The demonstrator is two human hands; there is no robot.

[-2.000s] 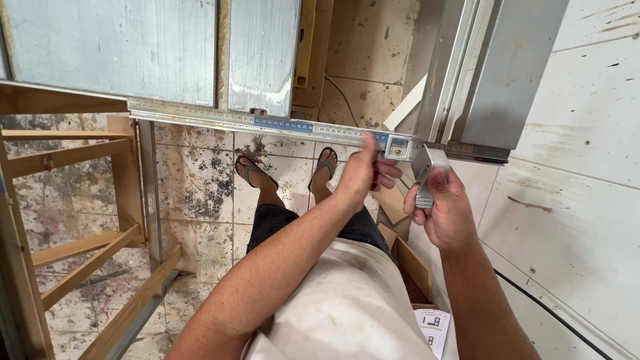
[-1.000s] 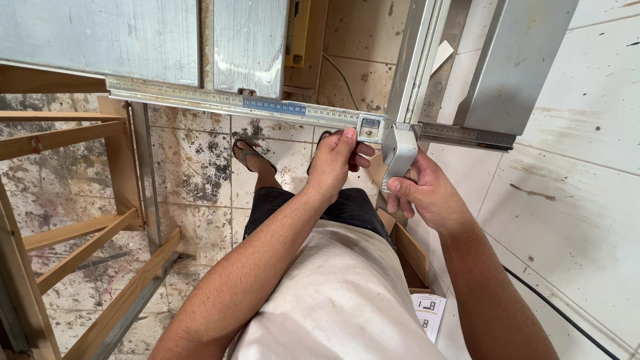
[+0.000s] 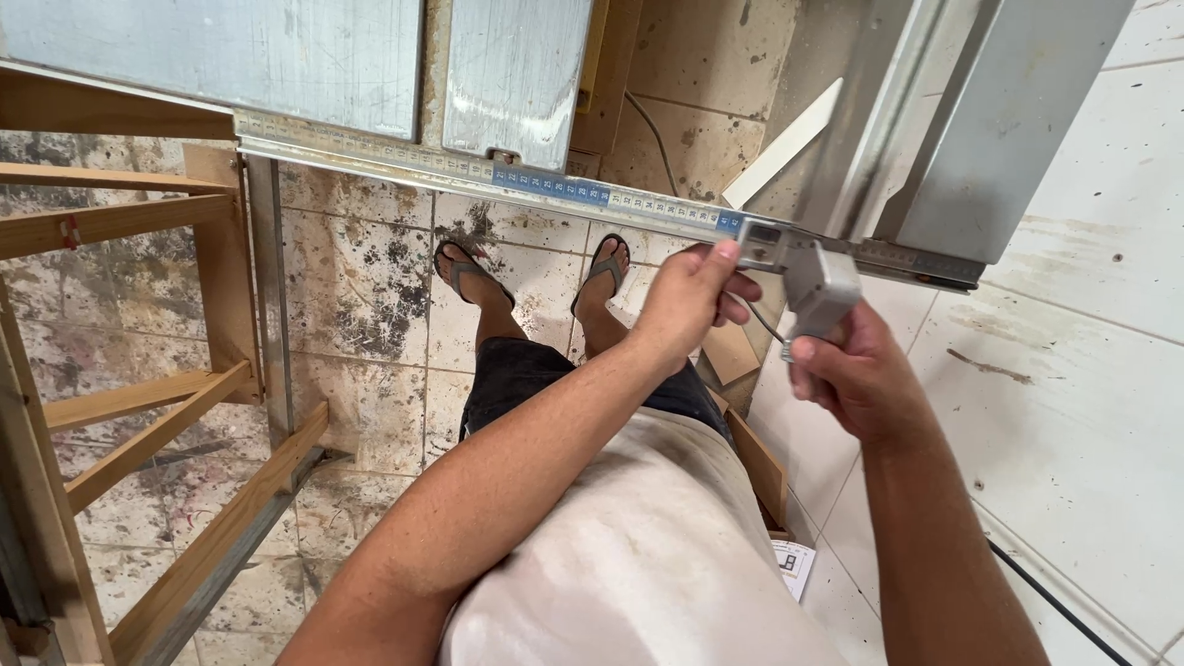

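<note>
A metal fence rail with a blue-and-white measuring scale (image 3: pixel 555 185) runs along the front edge of a metal saw table (image 3: pixel 213 55). On this rail sits a sliding metal clamp head with a small scale window (image 3: pixel 763 233). My left hand (image 3: pixel 698 296) touches the underside of the window part with thumb and bent fingers. My right hand (image 3: pixel 856 375) grips the lower end of the grey metal lever handle (image 3: pixel 823 287), which hangs tilted from the clamp head. The long metal fence (image 3: pixel 888 111) reaches away from the clamp head across the rail.
Wooden frame pieces (image 3: pixel 217 277) stand at the left beside a metal leg (image 3: pixel 270 305). A white strip (image 3: pixel 784 143) lies beyond the rail. Cardboard pieces (image 3: pixel 731 351) and a printed sheet (image 3: pixel 793 566) are low by my body. A black cable (image 3: pixel 1054 606) runs over the tiled floor at right.
The lever handle has swung to a different tilt under my right hand. My left hand remains near the scale window. The fence and clamp head sit farther left along the rail than two seconds ago.
</note>
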